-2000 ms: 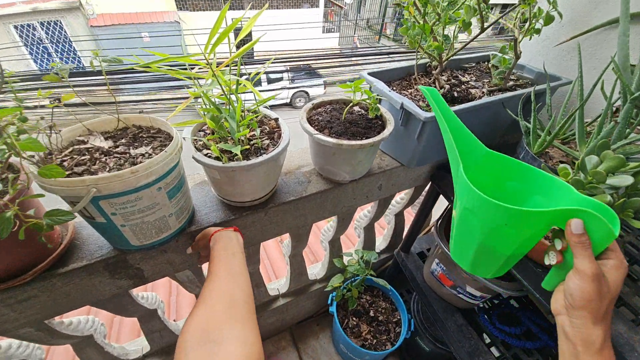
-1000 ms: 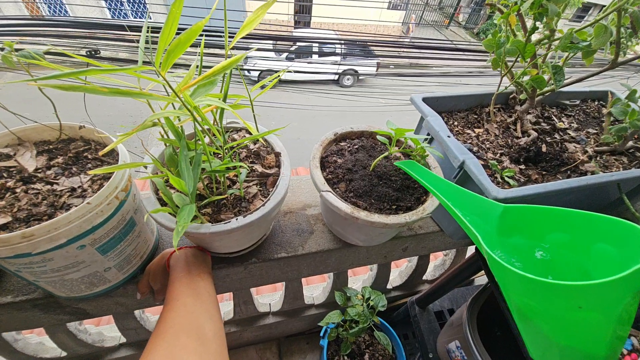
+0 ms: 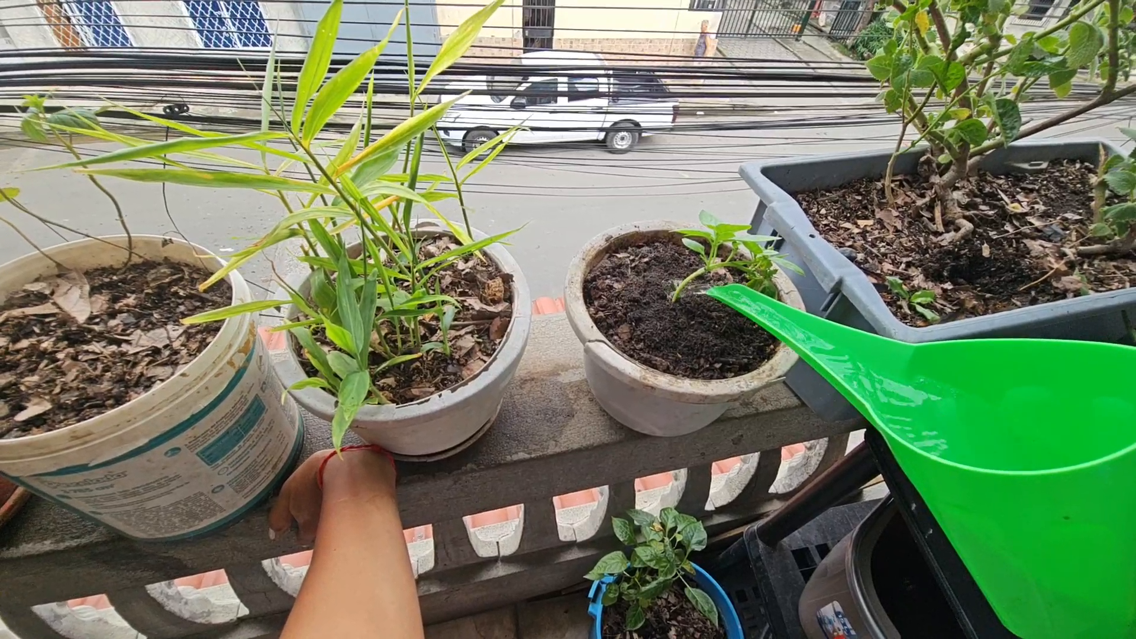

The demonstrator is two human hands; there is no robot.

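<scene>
A green plastic watering can (image 3: 1003,426) comes in from the right, tilted, water visible along its long open spout. The spout's tip is over the soil of a round white pot (image 3: 657,382) with a small leafy seedling (image 3: 723,253). The right hand is outside the frame, as is the can's handle. My left hand (image 3: 311,497), with a red cord at the wrist, rests on the concrete railing between a white plastic bucket (image 3: 169,444) and a pot of long-leaved plants (image 3: 426,422). Its fingers are partly hidden; what they grip, if anything, does not show.
A grey rectangular planter (image 3: 887,319) with a woody shrub stands at the right. Below the concrete railing (image 3: 550,435) are a blue pot (image 3: 723,599) with a leafy plant and a dark bin (image 3: 843,568). Overhead cables and a white pickup (image 3: 568,102) lie beyond.
The watering can has moved left, from in front of the grey planter to the small white pot, and tilted. The view has moved closer to the pots. My left hand stays at the railing.
</scene>
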